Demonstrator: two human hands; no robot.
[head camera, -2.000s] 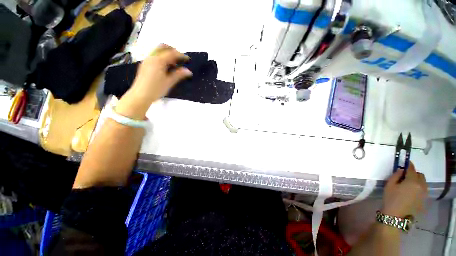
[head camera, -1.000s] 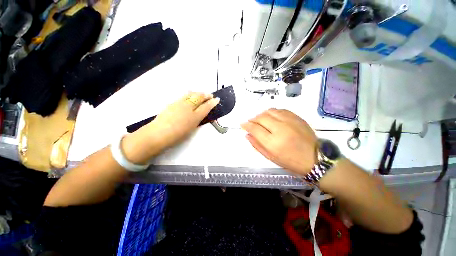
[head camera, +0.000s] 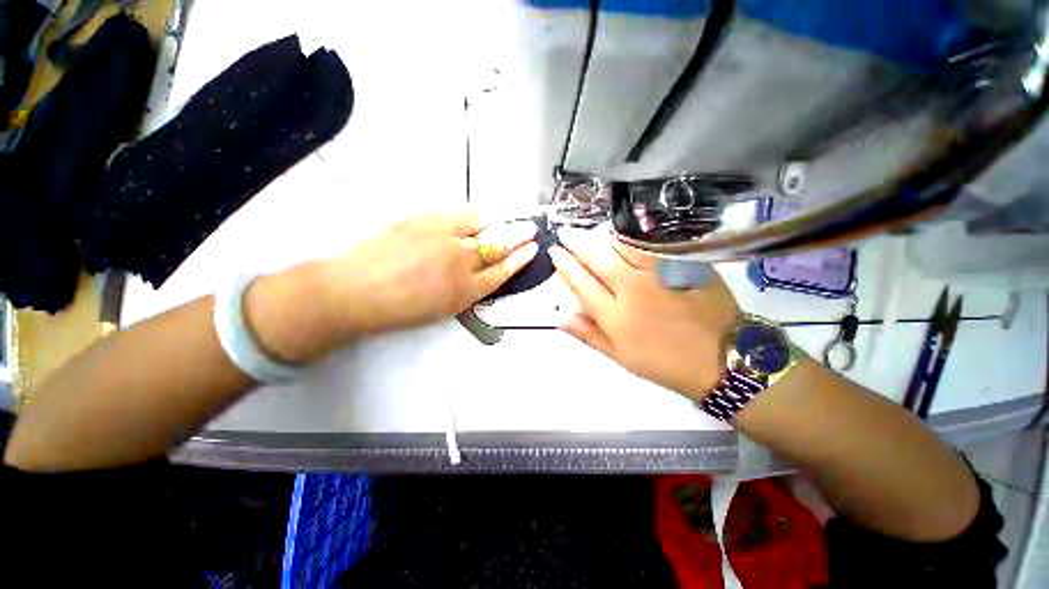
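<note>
A small black fabric piece (head camera: 529, 274) lies flat at the presser foot (head camera: 579, 198) of the sewing machine (head camera: 805, 104). My left hand (head camera: 403, 270) presses on it from the left, fingertips on its upper part. My right hand (head camera: 650, 305) lies to its right with fingertips at its right edge. Both hands mostly rest on the white table, fingers stretched. The needle point is not clear behind the machine head. A stack of black speckled pieces (head camera: 219, 161) lies at the left.
A dark fabric bundle (head camera: 75, 161) lies at the far left on the tan board (head camera: 69, 351). A phone (head camera: 809, 272) and snips (head camera: 933, 351) lie at the right. White tape (head camera: 722, 518) hangs over the front edge. A blue basket (head camera: 328, 529) and red bag (head camera: 748, 535) are below.
The snips have left my right hand and lie on the table. Both hands have come to the needle area with one black piece. The view has moved closer to the machine head.
</note>
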